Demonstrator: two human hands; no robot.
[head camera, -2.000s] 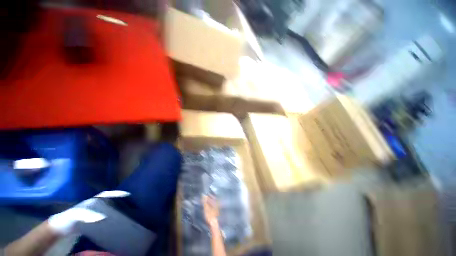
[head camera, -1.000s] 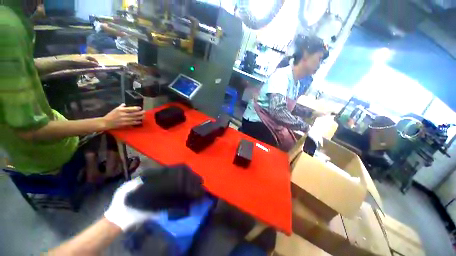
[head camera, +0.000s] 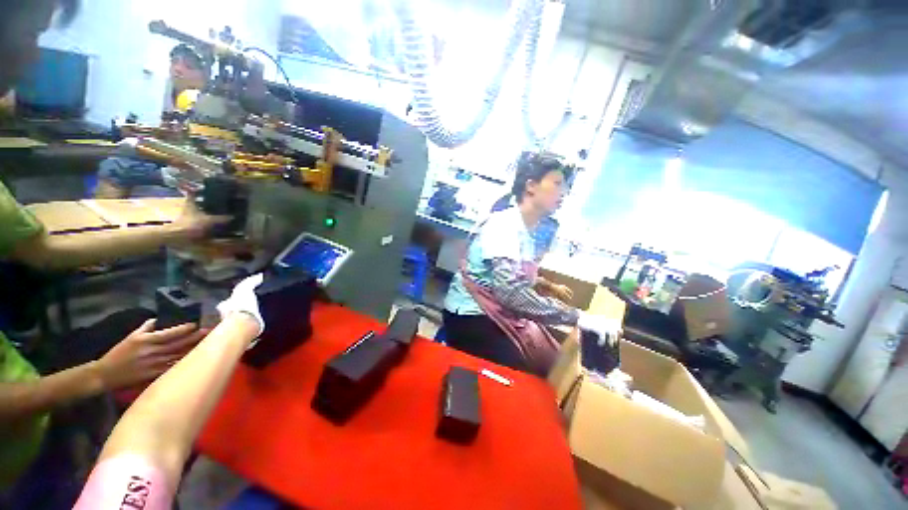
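My left hand, in a white glove, reaches over the red-topped table and holds the left side of a black housing at the table's far left part. The hand partly covers it, and I cannot tell whether it touches the top or how many blocks are there. More black housings stand in a group near the middle. One black housing stands apart to the right, near a small white strip. My right hand is not in view.
At left, another person's hands hold black housings by the grey-green machine with a screen. A second person works at an open carton beyond the table's right edge.
The view has lifted from the lap carton to the table and machine. My left hand has moved from the table's near side to its far left with black housing.
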